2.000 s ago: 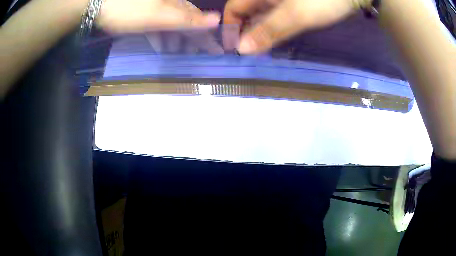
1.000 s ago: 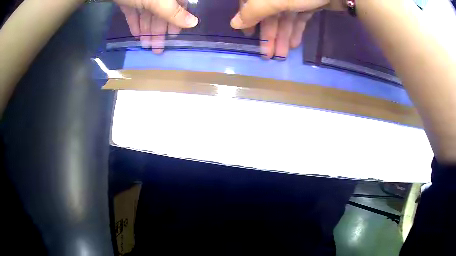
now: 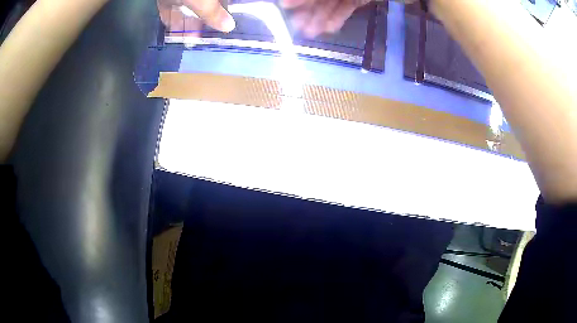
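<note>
The clear bluish sewing template (image 3: 253, 62) lies across the top of the view, with brown tape (image 3: 405, 113) along its near edge. A dark maroon fabric piece (image 3: 335, 43) lies in it in front of me, and another dark piece (image 3: 443, 60) lies to the right. Strong glare crosses the plastic. My left hand (image 3: 199, 11) is at the top edge over the template's left part, thumb apart from the fingers, partly cut off. My right hand (image 3: 322, 14) is over the middle of the template, blurred and cut off by the top edge. What it holds, if anything, is hidden.
A white board (image 3: 329, 158) lies under the template, its near edge towards my body. A glossy black surface (image 3: 88, 170) is on the left. Below are a cardboard box (image 3: 166, 268), the green floor (image 3: 452, 290) and dark cables. Small items show at the top right.
The top layer was hazy over the fabric; the template lines and pieces now show clearly. Both hands have moved up towards the top edge. The template and board appear shifted slightly right in view.
</note>
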